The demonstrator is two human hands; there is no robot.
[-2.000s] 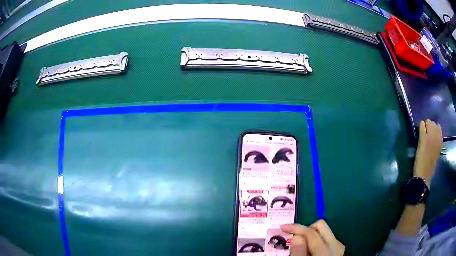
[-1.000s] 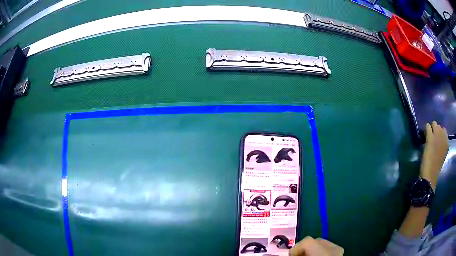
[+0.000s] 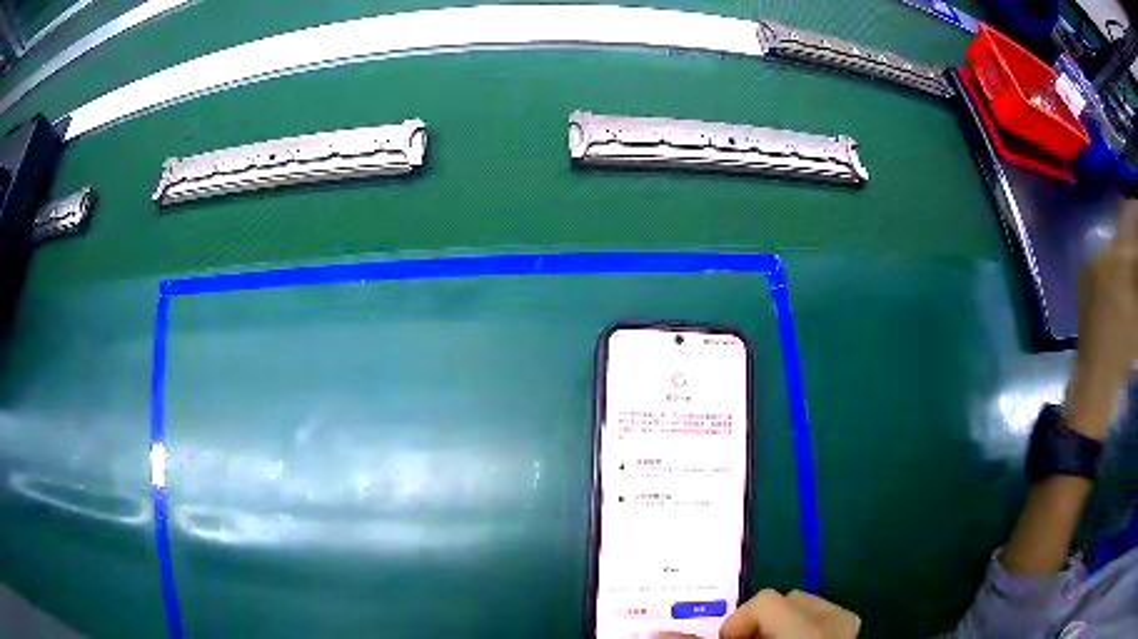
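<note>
A smartphone (image 3: 675, 481) stands upright in the picture at the lower centre right, its bottom cut off by the edge. Its lit screen shows a pale page of small text with a blue button near the bottom. My right hand (image 3: 794, 617) is at the phone's lower right corner, mostly cut off by the bottom edge, its fingers curled. Whether it grips the phone does not show. A bit of skin shows at the phone's bottom edge; whose finger it is, I cannot tell. My left hand is not identifiable.
Socket strip shells (image 3: 295, 162) lie on the green belt (image 3: 499, 206). Blue marking tape (image 3: 474, 268) outlines a rectangle on the bench. A red parts bin (image 3: 1026, 102) and dark tray (image 3: 1061, 256) are at the right, beside another person's arm (image 3: 1061, 487) with a black watch.
The phone screen has switched from pink shopping pictures to a text page. The two nearer shells have moved right and another has emerged at the left. The neighbour's hand has moved up and right.
</note>
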